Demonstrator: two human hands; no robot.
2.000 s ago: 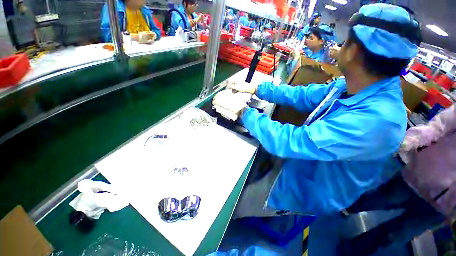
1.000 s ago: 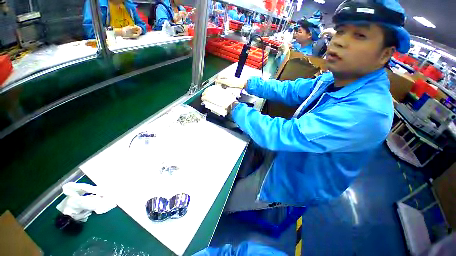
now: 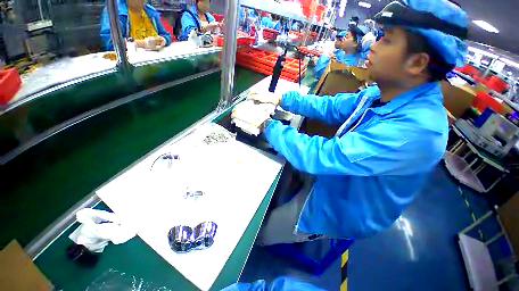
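A mirror-silver chrome part [image 3: 192, 236] with two rounded lobes lies on the white sheet [image 3: 148, 196] in front of me. Small pieces [image 3: 193, 194] lie behind it, and a thin dark curved piece [image 3: 165, 159] lies further up the sheet. A heap of small bits [image 3: 217, 138] lies near the far end. A crumpled white cloth [image 3: 98, 228] and a small black object [image 3: 81, 253] lie on the green bench at the left. Neither of my hands is in view; only a blue sleeve shows at the bottom edge.
A neighbouring person [image 3: 364, 142] in blue works with gloved hands at a dark fixture; a black upright tool [image 3: 277, 73] stands there. Clear film [image 3: 122, 281] and cardboard [image 3: 21, 270] are at the near left. The green conveyor [image 3: 114, 122] runs behind the bench; red trays [image 3: 273, 61] are stacked beyond.
The view has shifted slightly. The neighbour's head turned towards me and is now turned back towards the fixture. The parts on the sheet have not moved.
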